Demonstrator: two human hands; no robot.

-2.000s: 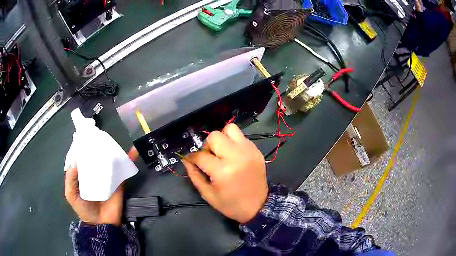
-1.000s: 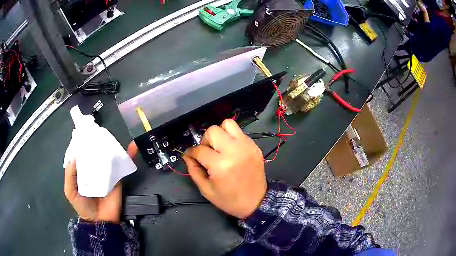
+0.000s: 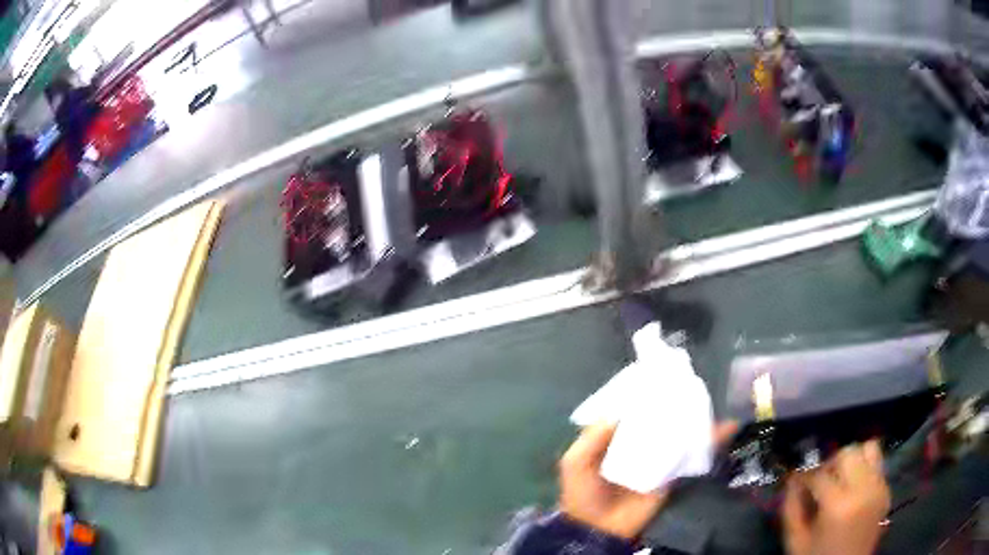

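Observation:
My left hand [image 3: 607,488] holds a crumpled white wipe [image 3: 664,417] above the mat, just left of the black panel. My right hand [image 3: 840,501] is at the front edge of the black panel [image 3: 884,421], near the silvery terminals [image 3: 756,461]; its fingers are bent and blurred, and whether a stick is between them cannot be seen. The pale translucent sheet [image 3: 840,371] stands behind the panel, with a yellow-brass post [image 3: 763,397] between them. The view is blurred.
A grey post [image 3: 613,141] rises from the white metal rail [image 3: 434,325]. Beyond it sit several units with red wires [image 3: 461,179]. A wooden board [image 3: 136,341] lies at the left. A green tool [image 3: 900,245] and a brass-coloured block [image 3: 968,423] are at the right.
The view has swung left, so the panel and both hands now show further right. The wooden board and more units have come into view. Both hands remain around the same work.

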